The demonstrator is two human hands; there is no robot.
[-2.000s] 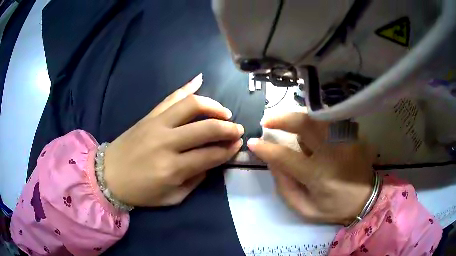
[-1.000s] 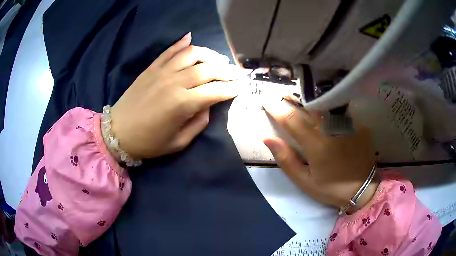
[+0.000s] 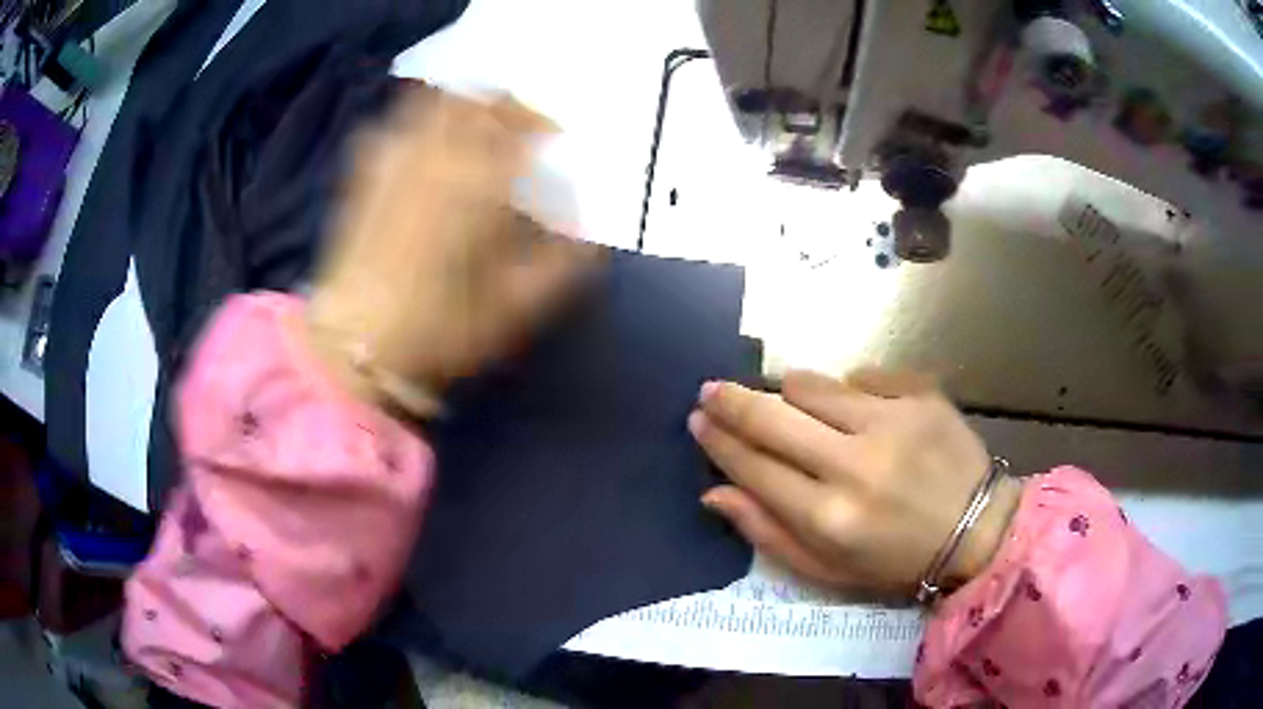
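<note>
A navy-black garment panel [image 3: 596, 457] lies on the white table left of the machine bed, its squared end short of the needle area. More dark cloth is bunched at the upper left. My left hand [image 3: 443, 222] is strongly blurred over the bunched cloth; whether its fingers grip it cannot be told. My right hand [image 3: 845, 478] lies at the panel's right edge, fingertips touching it; a grip is not visible. The presser foot area [image 3: 814, 169] is under the machine head, with no cloth beneath it.
The white machine head [image 3: 817, 63] stands at the top right over the beige-gold machine bed [image 3: 1025, 312]. Printed ruler marks [image 3: 790, 616] run along the table's front edge. A purple box [image 3: 35, 173] is at the far left.
The cloth has come away from the needle area, leftward and toward me. My left hand has moved up and left; my right hand has moved down from near the needle to the panel's edge. The view has shifted.
</note>
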